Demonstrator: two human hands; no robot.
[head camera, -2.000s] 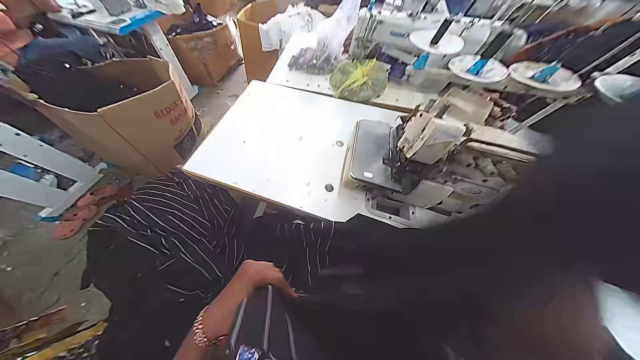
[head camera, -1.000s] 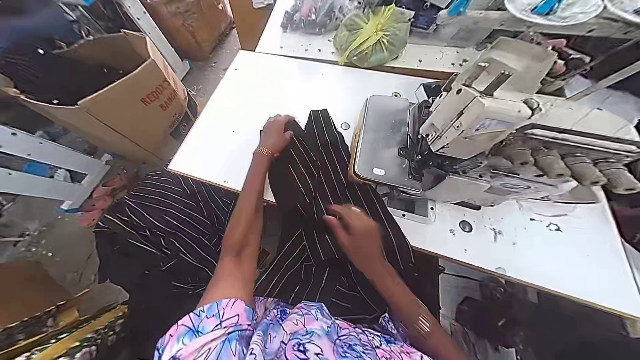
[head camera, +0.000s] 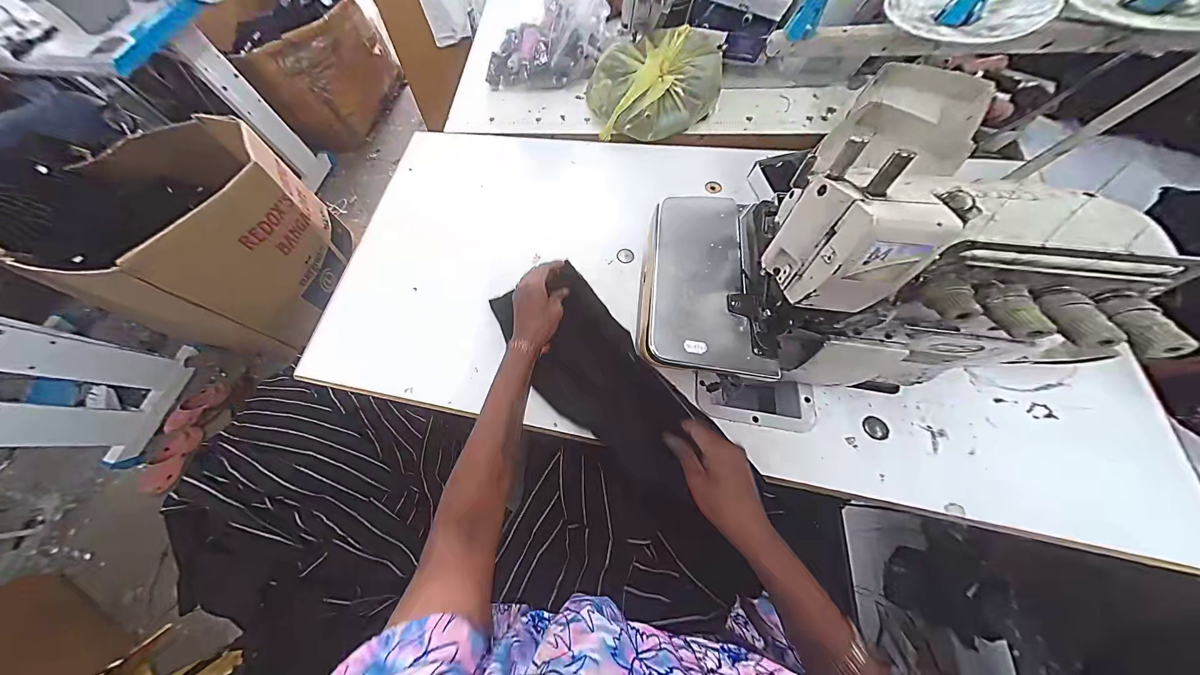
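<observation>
My left hand (head camera: 541, 305) grips the far end of a folded piece of black fabric (head camera: 600, 366) that lies over the front edge of the white sewing table (head camera: 450, 244). Lower down and to the right, my right hand (head camera: 717, 473) holds the same fabric by its right edge, fingers blurred. To the right of the fabric stands an overlock sewing machine (head camera: 862, 244) with a flat metal cloth plate (head camera: 698, 281). More black fabric with white stripes (head camera: 319, 469) hangs below the table edge and spreads over my lap.
An open cardboard box (head camera: 187, 253) with dark cloth stands left of the table, another box (head camera: 314, 80) behind it. A tied yellow-green plastic bag (head camera: 656, 84) sits on the table behind. Pink sandals (head camera: 183, 441) lie on the floor near a white metal frame (head camera: 84, 375).
The fabric on the table showed stripes a second ago and now shows a plain black side. Two seconds ago no fabric lay on the tabletop. The view has shifted.
</observation>
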